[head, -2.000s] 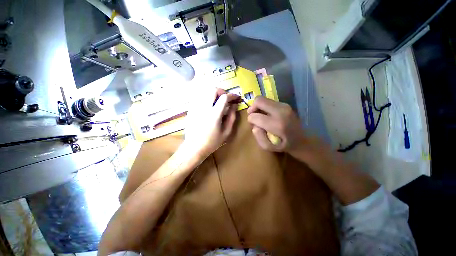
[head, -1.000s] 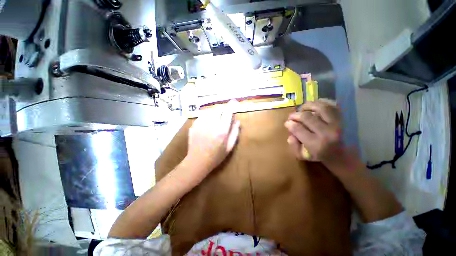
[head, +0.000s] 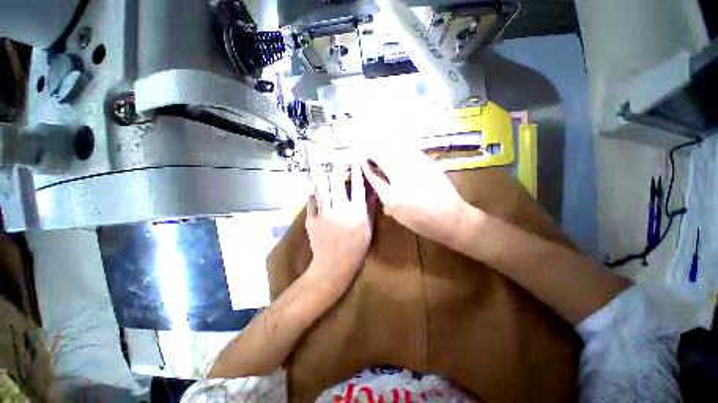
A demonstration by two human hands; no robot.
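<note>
The tan-brown panel (head: 472, 291) with a seam line down its middle covers the lap and runs up to the template (head: 500, 130) with yellow edges. A darker brown strip shows in the template's slot. My left hand (head: 338, 212) lies on the panel at the template's front edge, fingers pointing up and a little apart. My right hand (head: 417, 193) is beside it, fingertips near the left hand's fingers at the edge. Glare washes out both sets of fingertips, and I cannot tell whether the right hand holds anything.
The grey sewing machine head (head: 173, 126) fills the left and top left. A white lamp arm (head: 433, 55) hangs above the template. Purple-blue tweezers (head: 655, 211), a black cable and a small blue screwdriver (head: 694, 256) lie at right. A grey-framed screen (head: 669, 98) stands at upper right.
My right hand has moved left from the template's right end to beside my left hand. The view has shifted, showing more of the machine head. The yellowish handle seen in my right hand no longer shows.
</note>
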